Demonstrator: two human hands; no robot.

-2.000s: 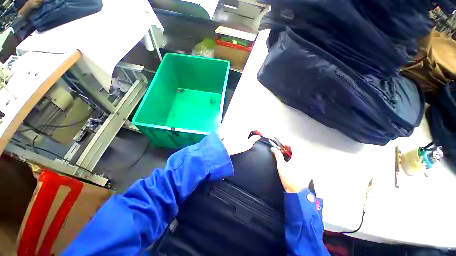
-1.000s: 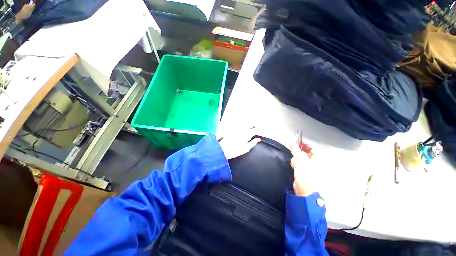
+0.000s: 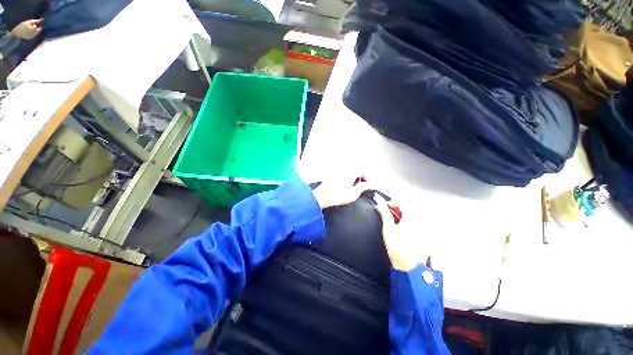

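Note:
A black backpack panel [image 3: 312, 298] with a zip slot and a small tab lies in front of me, its rounded top against the white table's edge. My left hand [image 3: 340, 194] holds the panel's top edge from the left. My right hand [image 3: 394, 232] is at the top right of the edge, close to my left fingertips. Small red-handled snips [image 3: 395, 213] show at my right hand; their blades are hidden.
A green plastic crate [image 3: 239, 132] stands left of the white table [image 3: 444, 215]. Dark bag bodies [image 3: 458, 104] are heaped on the table. A small bottle [image 3: 576, 205] stands at right. A carton with red tape [image 3: 76, 301] is at lower left. Another person's hand [image 3: 26, 29] shows at upper left.
My right hand has moved back in to the panel's top edge beside my left hand, and the snips' upright blades no longer show. The whole view has shifted slightly.

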